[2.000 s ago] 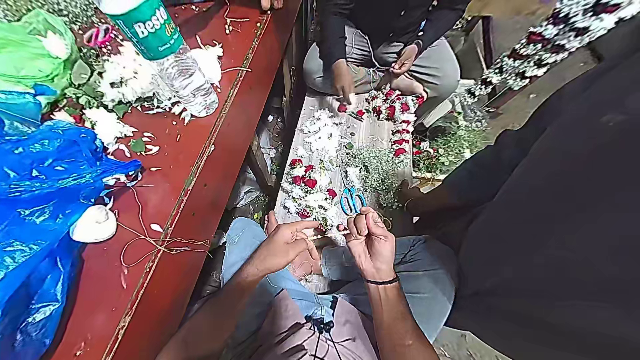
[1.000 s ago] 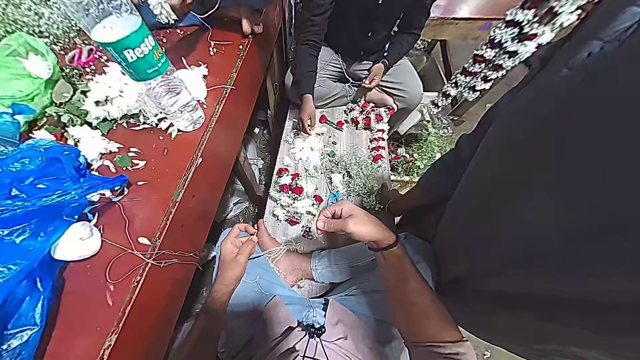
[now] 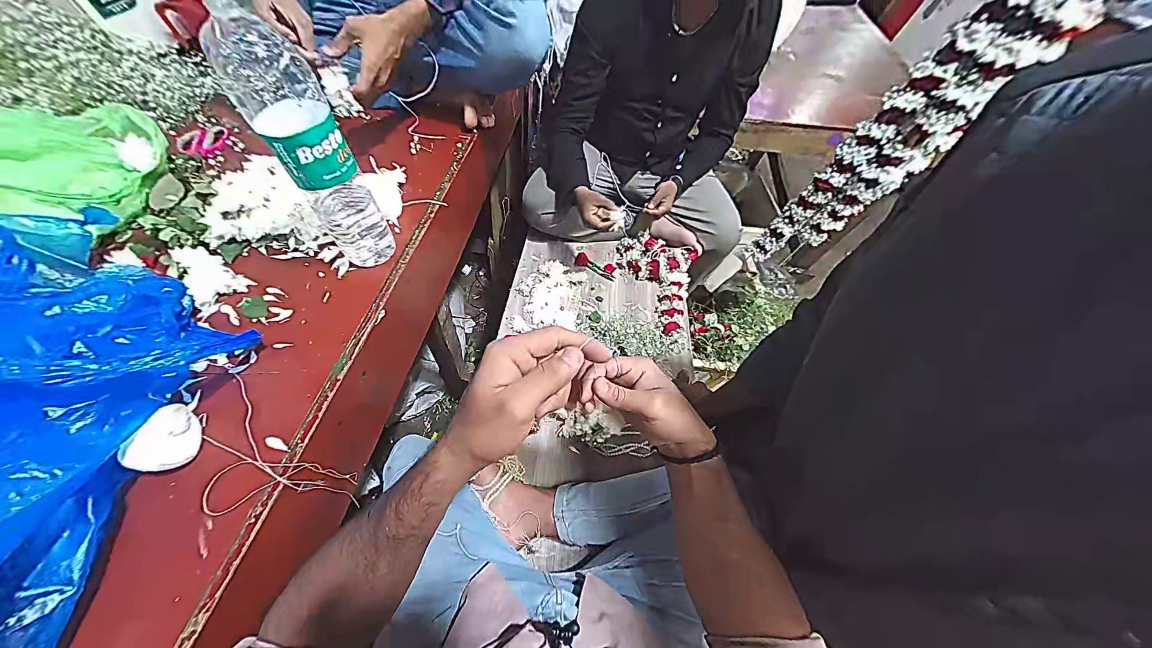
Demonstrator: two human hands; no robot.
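My left hand (image 3: 526,387) and my right hand (image 3: 643,400) meet fingertip to fingertip above the low board (image 3: 540,459), pinching what looks like a thin thread (image 3: 585,345). Slack string (image 3: 499,481) lies on my lap and over my foot below them. Behind the hands, white petals (image 3: 549,297), small white filler flowers (image 3: 634,337) and a strung row of red and white flowers (image 3: 670,297) lie on the board. A bunch of white flowers (image 3: 589,423) shows just under my fingers; the scissors seen before are not visible.
On the red table (image 3: 360,387) at left are a plastic bottle (image 3: 315,162), white flowers (image 3: 261,202), a blue plastic bag (image 3: 90,360), a green bag (image 3: 81,162) and loose string (image 3: 261,463). A person in black (image 3: 666,90) sits opposite; another dark-clothed person (image 3: 972,360) is close at right.
My hands, apart a second ago, have come together and sit higher over the board. The person opposite has drawn a hand back from the board, and both their hands now hold a thread and white flower.
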